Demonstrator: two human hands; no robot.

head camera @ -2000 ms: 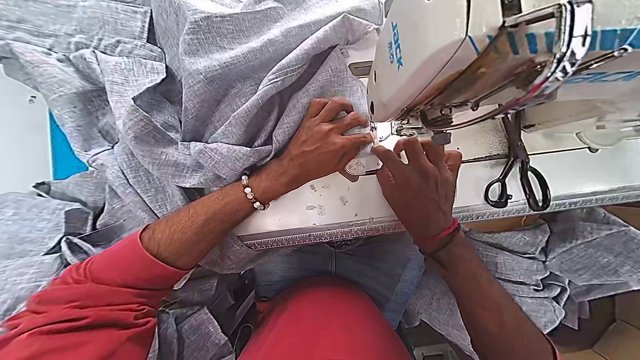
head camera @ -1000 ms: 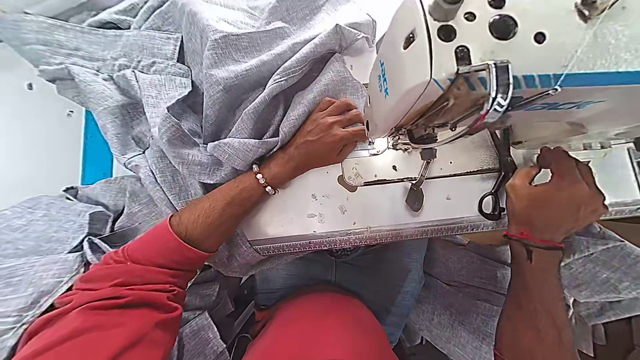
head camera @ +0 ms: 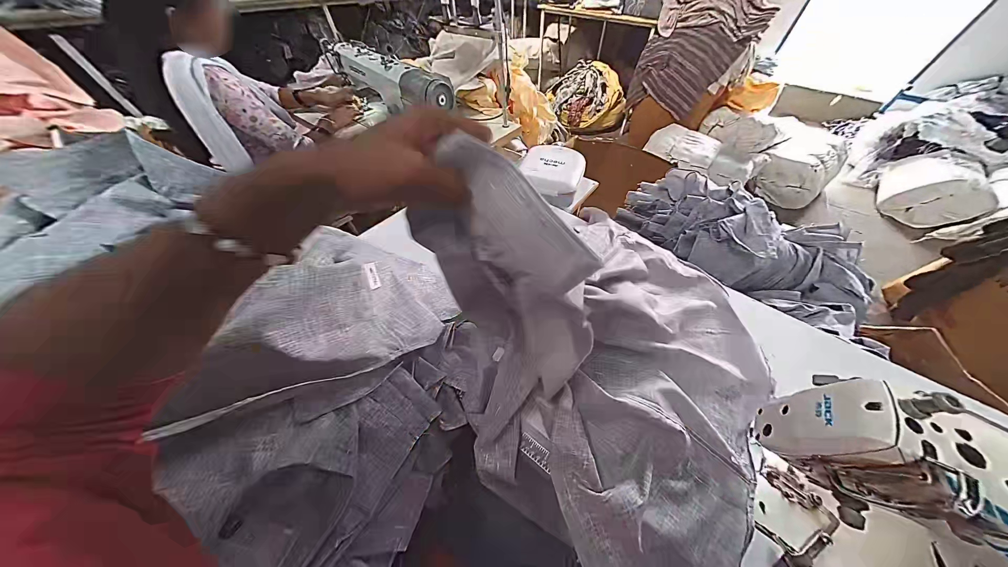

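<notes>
My left hand point(head camera: 402, 161), blurred, grips one end of a grey woven garment point(head camera: 654, 378) and holds it up above the sewing table. From the hand the cloth hangs down in folds, spreading over the table edge toward my lap. A flat, stitched strip of it point(head camera: 535, 224) lies just right of my fingers. More grey cloth with a small white tag point(head camera: 372, 276) rests below my forearm. At the lower right stands the white Jack sewing machine point(head camera: 843, 417), beside the garment. My right hand is out of view.
A co-worker sits at another sewing machine point(head camera: 386, 75) at the upper left. Beyond the white table point(head camera: 811, 339) is a heap of grey cloth pieces point(head camera: 732, 228). White bundles point(head camera: 937, 189) lie on the floor at the right. Blue-grey cloth point(head camera: 87, 197) is piled at the left.
The view has swung far to the left. My left hand has left the needle area and now lifts the grey cloth. My right hand, earlier beside the machine, has gone out of view.
</notes>
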